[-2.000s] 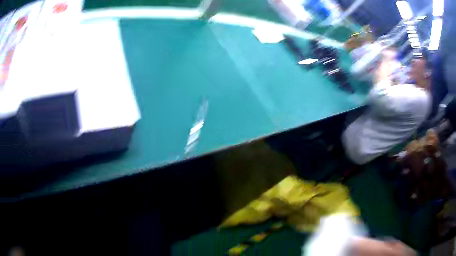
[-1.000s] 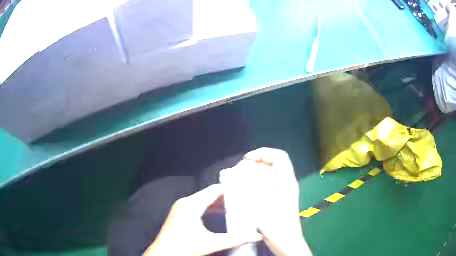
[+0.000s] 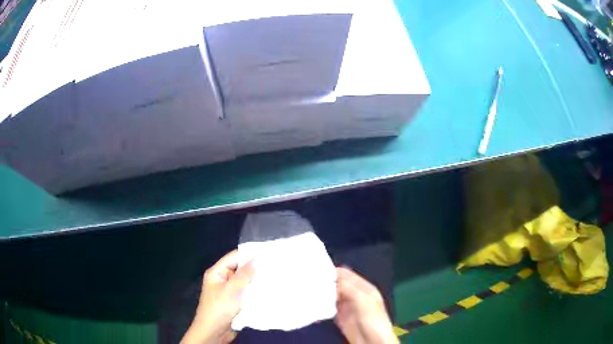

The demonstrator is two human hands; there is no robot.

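A white cloth or tissue with soft uneven edges is spread between my hands, below the bench's front edge. Its upper part lies in grey shade. My left hand holds its left edge, with the thumb on top. My right hand holds its right edge; its fingertips are partly hidden behind the cloth.
White boxes stand grouped on the green bench at the left and centre. A thin pen lies right of them. Black items lie at the far right. A yellow sack and yellow-black tape are on the floor.
The white cloth, bunched between my hands a second ago, is now opened out wide, and my hands have moved apart. The view has shifted, showing more of the boxes.
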